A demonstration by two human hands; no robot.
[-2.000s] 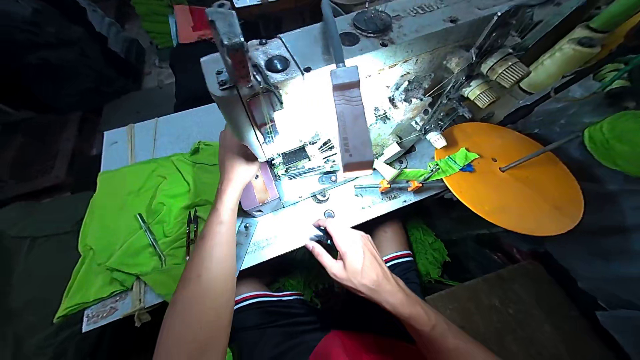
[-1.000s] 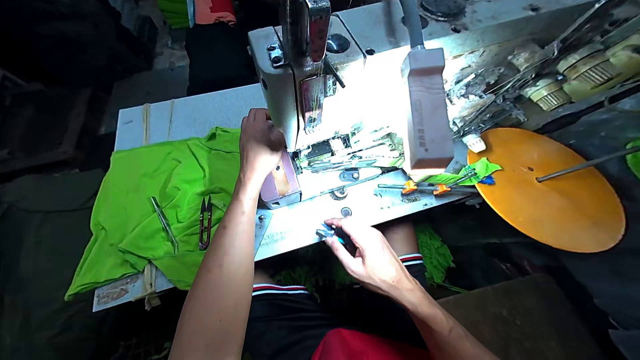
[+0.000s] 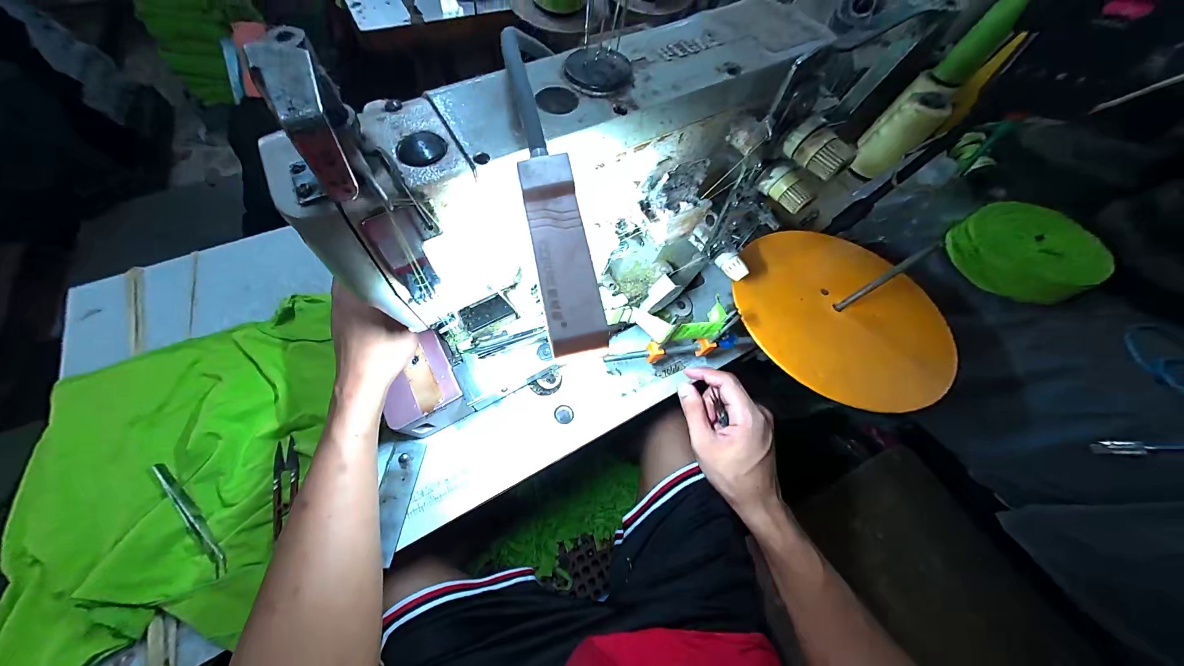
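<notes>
My left hand (image 3: 370, 338) reaches behind the needle end of an industrial sewing machine (image 3: 481, 213), beside its pink-purple cover (image 3: 424, 384); its fingers are hidden. My right hand (image 3: 731, 430) is curled around a small dark object (image 3: 720, 407), too hidden to name, near the front edge of the white bed plate. Green fabric (image 3: 166, 444) lies to the left, with metal tweezers (image 3: 190, 518) and thread snips (image 3: 285, 476) on it. A lit lamp (image 3: 564, 259) hangs over the bed. Orange clips (image 3: 656, 352) sit on a rod by a green strip (image 3: 694, 330).
An orange disc (image 3: 846, 324) on a metal rod stands at the right, with a roll of green fabric tape (image 3: 1029, 252) beyond it. Thread tension knobs (image 3: 819, 153) stick out of the machine. Green scraps (image 3: 555, 518) lie below the table edge, between my legs.
My right hand has moved right along the bed's front edge, towards the orange clips. My left hand stays beside the needle end. The view has shifted.
</notes>
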